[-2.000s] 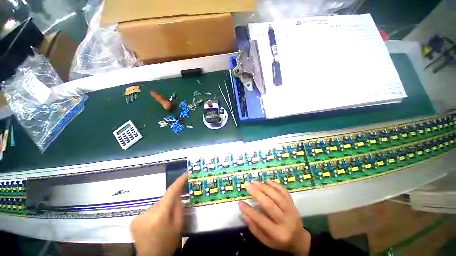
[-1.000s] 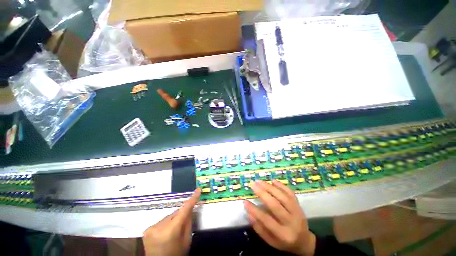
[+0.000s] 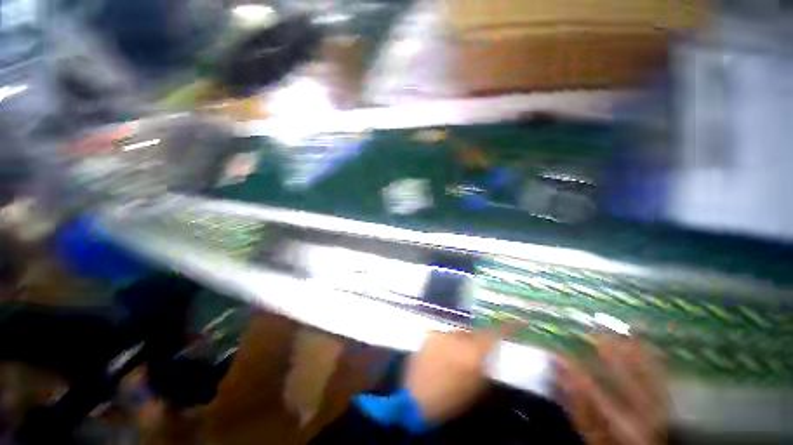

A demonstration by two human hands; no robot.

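The whole head view is strongly blurred. A green circuit board panel (image 3: 609, 304) lies in the pale-edged conveyor rail (image 3: 348, 222), right of a black plate (image 3: 448, 282). My left hand (image 3: 448, 374), with a blue wrist strap (image 3: 396, 411), is at the rail's front edge by the panel's left end, its fingertips near the panel. My right hand (image 3: 617, 391) is at the panel's front part, fingers over its front edge. Whether either hand touches or grips the panel is too blurred to tell.
Behind the rail on the green mat (image 3: 522, 226) are a small white pad (image 3: 407, 195), blurred blue components (image 3: 487, 191) and paper sheets (image 3: 739, 139). A cardboard box (image 3: 556, 52) stands at the back. More panels run to the far left, beside blurred dark and blue shapes.
The view has swung to the left, so everything shows further right and blurred. More of the line's left end and my blue wrist strap now show. My hands stay near the same panel.
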